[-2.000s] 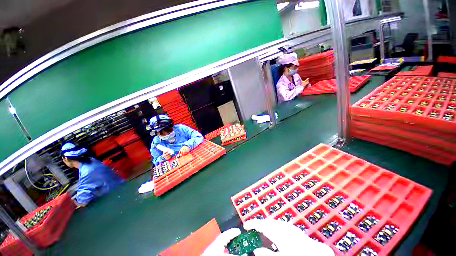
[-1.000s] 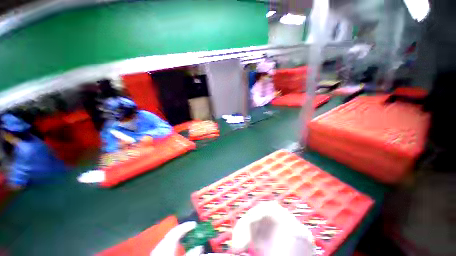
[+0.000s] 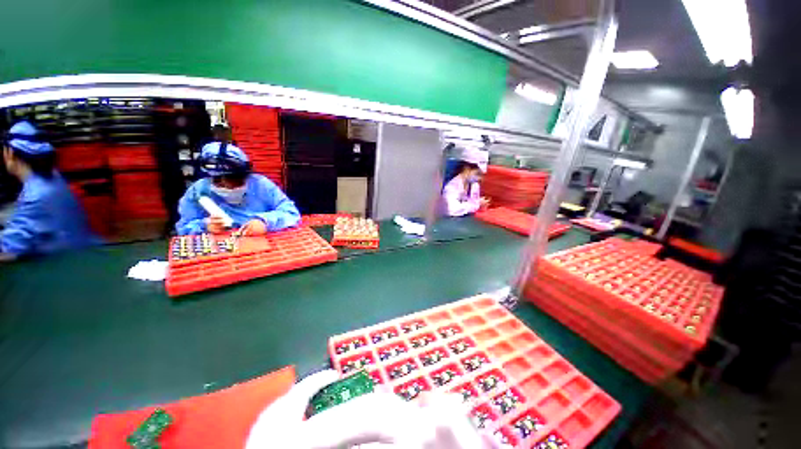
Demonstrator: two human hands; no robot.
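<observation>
A green circuit board is held bare green side up at the bottom centre. My left hand, in a white glove, grips its left side. My right hand, also white-gloved, lies across the board's lower edge; its fingers are blurred, and I cannot tell if it grips the board. The red compartment tray lies to the right, its left pockets filled with boards and its right pockets empty. A flat red sheet lies at the left with a loose green board on it.
The dark green bench runs across. A stack of filled red trays stands at right behind a metal post. Opposite, a person in blue works over a red tray. Two more people sit farther off.
The view has turned and levelled, so the tray and stack appear farther left. A loose board on the red sheet now shows. The hands now overlap around the held board.
</observation>
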